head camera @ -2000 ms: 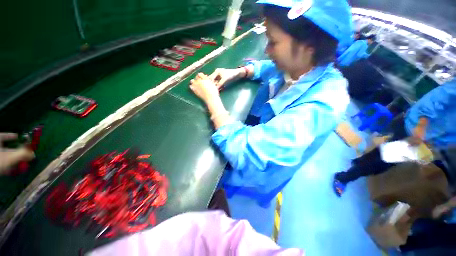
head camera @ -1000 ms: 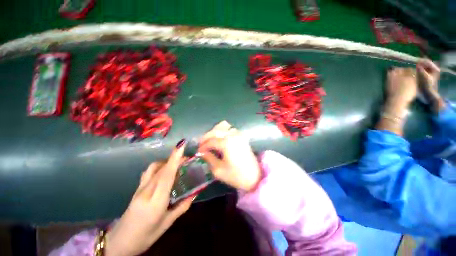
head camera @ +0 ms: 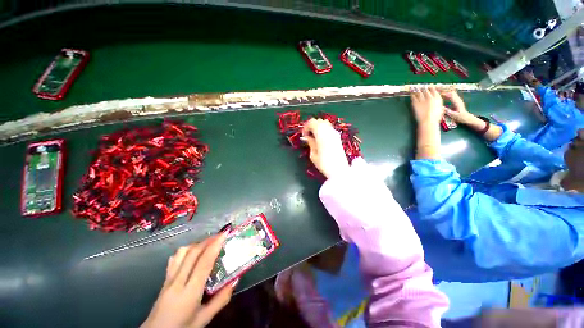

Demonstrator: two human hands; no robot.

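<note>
My left hand [head camera: 189,278] holds a red-rimmed phone unit [head camera: 242,255] tilted near the bench's front edge, its green board and silver areas facing up. My right hand [head camera: 320,142] is over the smaller right heap of red and black parts [head camera: 349,136], fingertips bent together at the heap; whether a part is between them cannot be told. A larger heap of red parts [head camera: 144,173] lies to the left. Tweezers [head camera: 137,243] lie below it. Another phone unit [head camera: 43,178] lies flat at the bench's left.
A pale, peeling ridge [head camera: 250,98] runs across the bench. Beyond it the green conveyor [head camera: 192,70] carries several red-rimmed phone units [head camera: 315,57]. At right, a coworker's hands [head camera: 428,115] and blue sleeves [head camera: 474,214] are at the bench, with a phone unit near the fingers.
My right hand has left the phone unit and moved up and right to the right heap. My left hand still holds the unit. The view has shifted, showing more conveyor and the tweezers.
</note>
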